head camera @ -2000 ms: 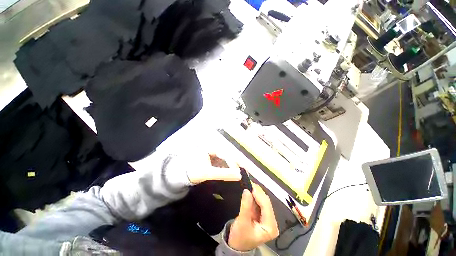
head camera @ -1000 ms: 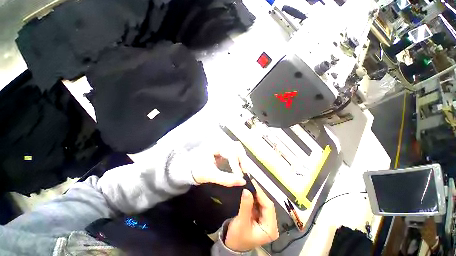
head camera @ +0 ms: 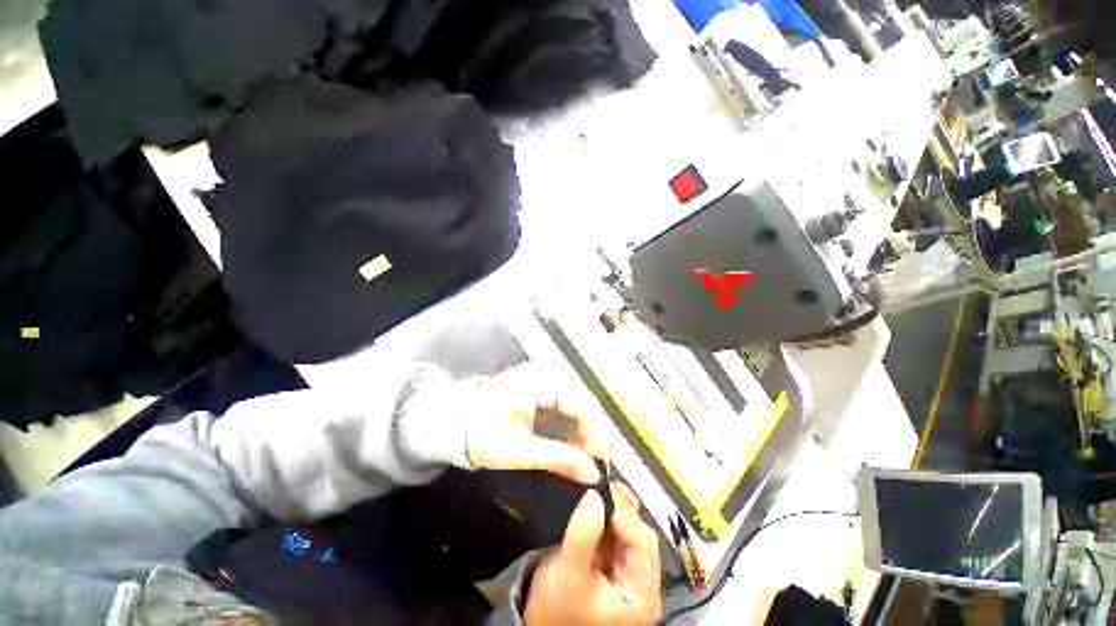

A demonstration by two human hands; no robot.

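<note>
A black fabric panel [head camera: 459,520] lies over my lap, a small pale sticker on it. My left hand [head camera: 532,434] pinches a small dark edge of the panel between thumb and fingers. My right hand [head camera: 600,569] pinches the same edge just below, the fingertips of both hands nearly touching. The fold itself is small and partly hidden by the fingers. The hands are in front of the machine's pale bed plate [head camera: 661,379], which has yellow tape along its edges.
The grey machine head [head camera: 734,275] stands beyond the hands, a red switch [head camera: 688,184] beside it. A stack of black panels [head camera: 367,220] lies at left. Orange-handled snips [head camera: 688,556] lie near the plate's corner. A screen [head camera: 952,528] and black cloth [head camera: 808,608] are at right.
The camera view has shifted, so the machine head sits lower and further right and the panel stack higher. Both hands keep their pinch on the dark edge, with only slight finger movement.
</note>
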